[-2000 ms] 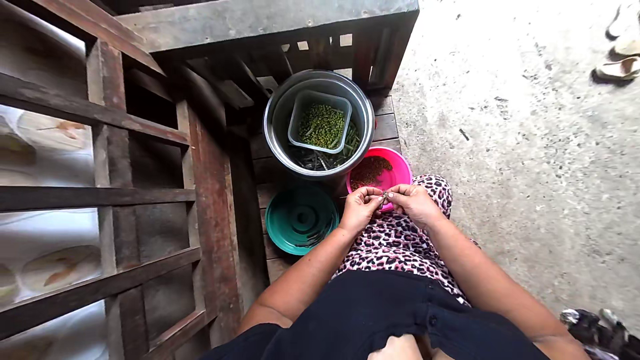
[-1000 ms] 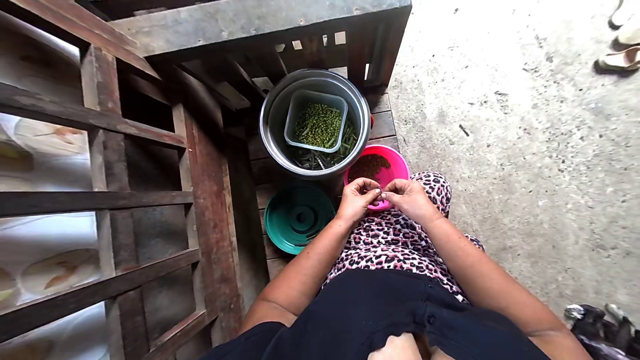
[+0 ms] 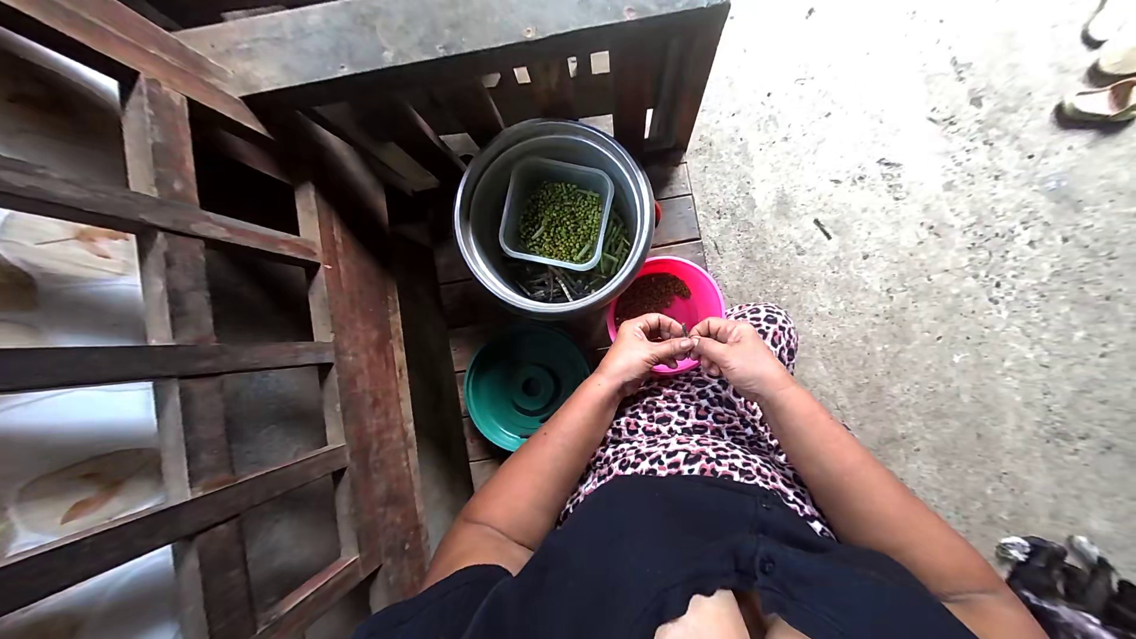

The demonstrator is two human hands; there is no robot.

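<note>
My left hand (image 3: 646, 351) and my right hand (image 3: 735, 355) meet fingertip to fingertip over the near rim of a pink plastic bowl (image 3: 701, 297). Between them they pinch a small dark piece, perhaps a pod; it is too small to tell. Reddish-brown seeds or beans (image 3: 652, 295) lie in the bowl's far left part. Beyond it stands a large metal pot (image 3: 470, 217) holding green and dark pods (image 3: 555, 282). A clear square plastic container (image 3: 605, 213) with green peas or beans (image 3: 561, 222) rests inside the pot, above the pods.
A green plastic basin or lid (image 3: 497, 382) lies left of my left forearm on wooden slats (image 3: 679, 217). A wooden railing (image 3: 364, 373) runs along the left, and a wooden armrest (image 3: 444, 44) crosses beyond the pot. Shoes (image 3: 1100, 102) sit on the concrete floor (image 3: 932, 266) at the right.
</note>
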